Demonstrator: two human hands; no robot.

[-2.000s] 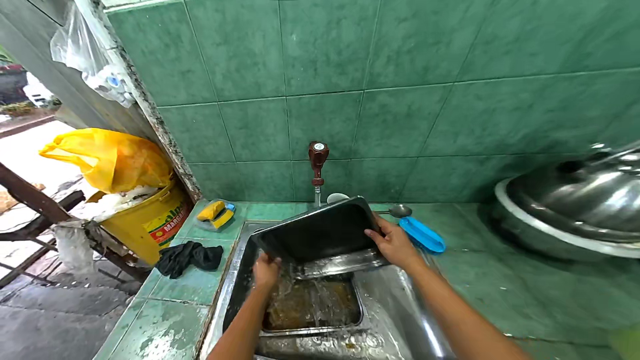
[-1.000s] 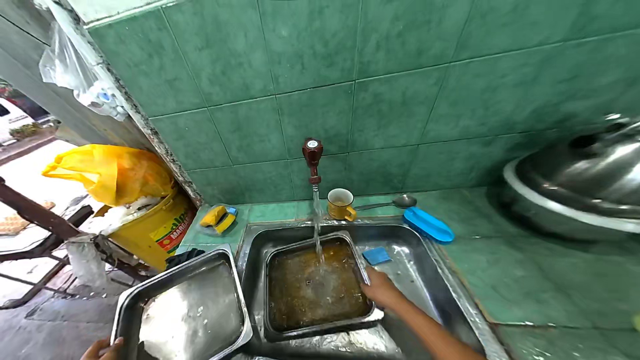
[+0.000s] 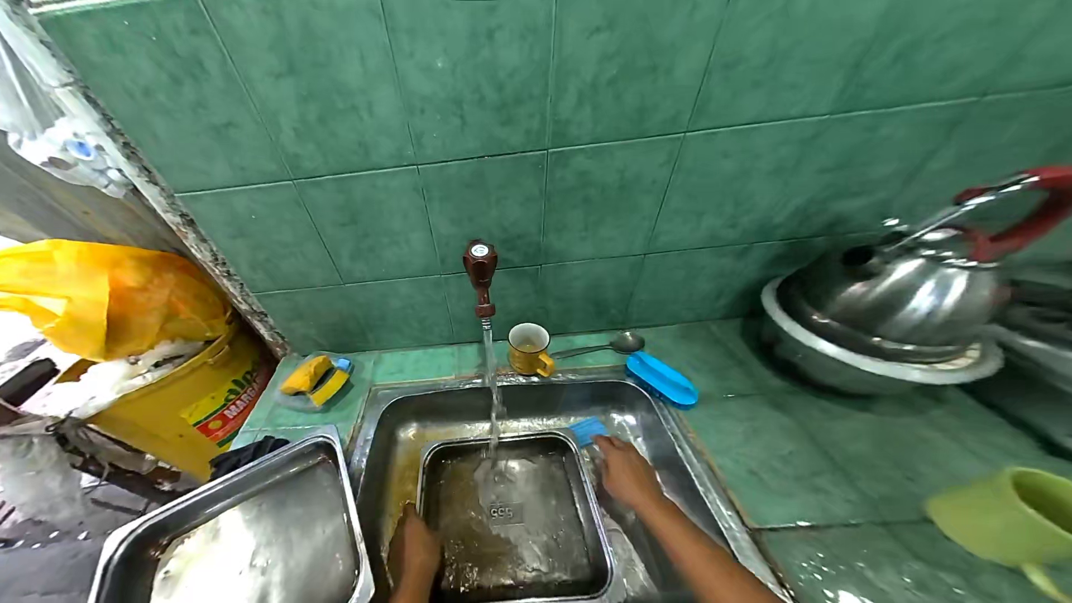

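Observation:
Water runs from the brown-handled faucet [image 3: 481,276] into a square metal pan [image 3: 536,536] lying in the steel sink [image 3: 536,402]. My left hand [image 3: 414,548] is at the pan's left side, its fingers partly hidden; its grip is unclear. Right of the pan, my right hand [image 3: 624,471] has its fingertips at a blue scrubbing pad [image 3: 589,430] on the sink floor; whether they grip it cannot be told. A second metal pan [image 3: 260,536] rests over the sink's left edge and the counter.
Behind the sink stand a yellow mug [image 3: 529,350], a ladle [image 3: 626,342] and a blue plastic brush or holder [image 3: 662,378]. Sponges [image 3: 316,378] sit at left, near a yellow bucket [image 3: 184,410]. At right are a kettle [image 3: 913,285], a basin [image 3: 879,368] and a green mug [image 3: 1009,515].
My left hand has left the pan on the left and is now beside the pan in the sink. My right hand has moved from that pan's right rim to the blue pad.

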